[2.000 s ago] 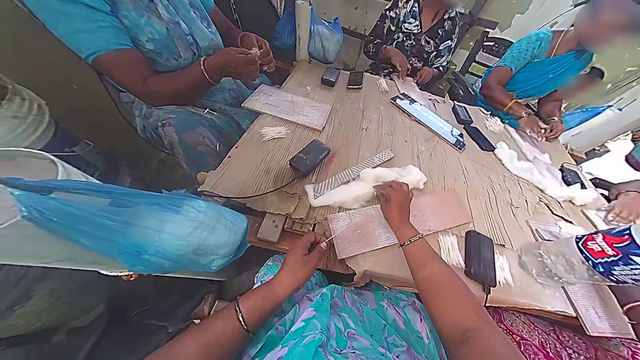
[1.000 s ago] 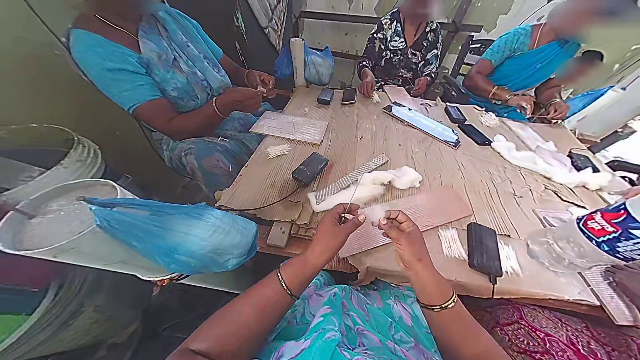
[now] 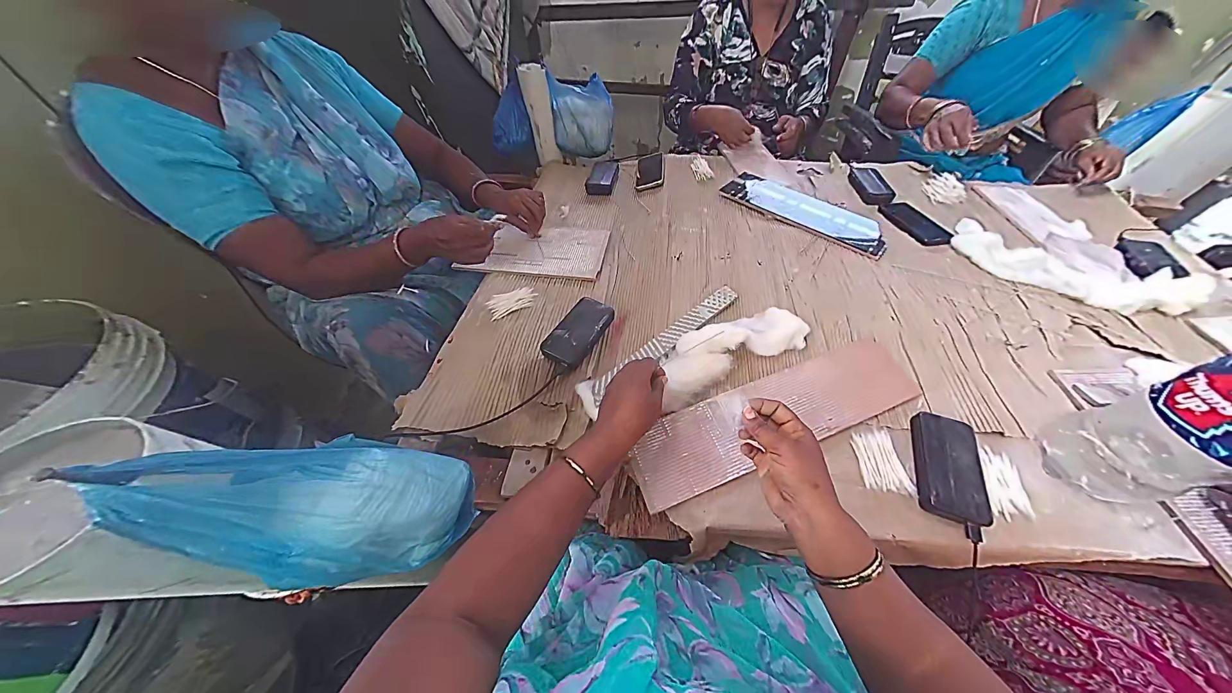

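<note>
My left hand [image 3: 630,404] is at the near end of a white cotton strip [image 3: 741,337], its fingers closed; whether it grips cotton or a thin stick is hard to tell. My right hand [image 3: 782,448] has thumb and fingertips pinched on a small wisp of cotton, just above the near edge of a pinkish ribbed board [image 3: 799,399]. Beneath the cotton lies a patterned metallic strip [image 3: 710,306]. Bundles of thin white sticks, apparently rolled cotton wicks [image 3: 878,460], lie right of the board, beside a black box with a cable [image 3: 948,469].
A second black box [image 3: 577,332] and its cable lie at left on the cardboard-covered table. A clear plastic bottle [image 3: 1107,443] lies at right. Left of the table, a blue plastic bag [image 3: 289,510] rests beside a white bucket [image 3: 58,481]. Three people sit around the table.
My hands, close together over the board one second ago, are now apart: the left is at the cotton, the right over the board's near edge.
</note>
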